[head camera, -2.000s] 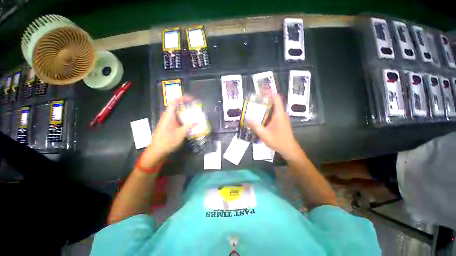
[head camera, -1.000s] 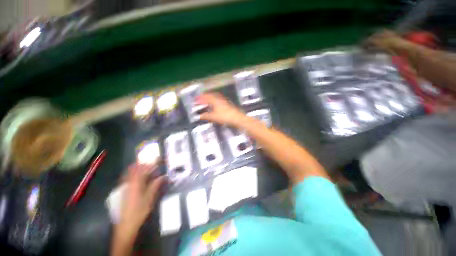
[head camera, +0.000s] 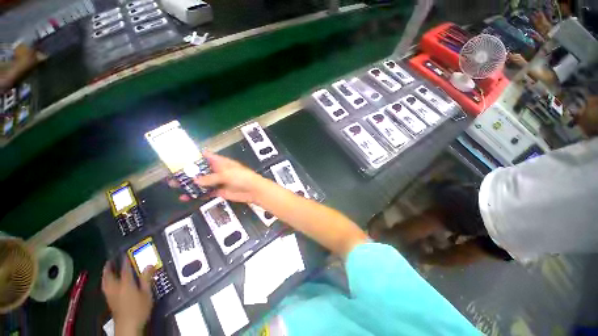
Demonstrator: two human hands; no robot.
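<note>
My right hand (head camera: 219, 178) holds a keypad phone (head camera: 176, 149) by its key end, its screen glowing white, over the back edge of the clear tray (head camera: 226, 279). My left hand (head camera: 126, 295) is at the near left, its fingers touching the lower left of a yellow-edged lit phone (head camera: 145, 254) in the front row; whether it grips is unclear. Another lit phone (head camera: 124, 200) lies behind it. Face-down white-rimmed phones (head camera: 186, 249) fill pockets to the right, one partly hidden by my right forearm. White slips (head camera: 229, 308) lie at the near edge.
A second tray (head camera: 367, 172) of face-down phones is to the right, beyond it a red bin (head camera: 429, 65) with a small fan (head camera: 482, 56). A red marker (head camera: 75, 303) and tan fan (head camera: 16, 275) are left. The green belt (head camera: 262, 79) runs behind. A person's grey sleeve (head camera: 544, 203) is close right.
The view has swung to the right. My right hand, earlier at a face-down phone in the back row, now holds up a phone with its lit screen showing. My left hand is at the front-left phone.
</note>
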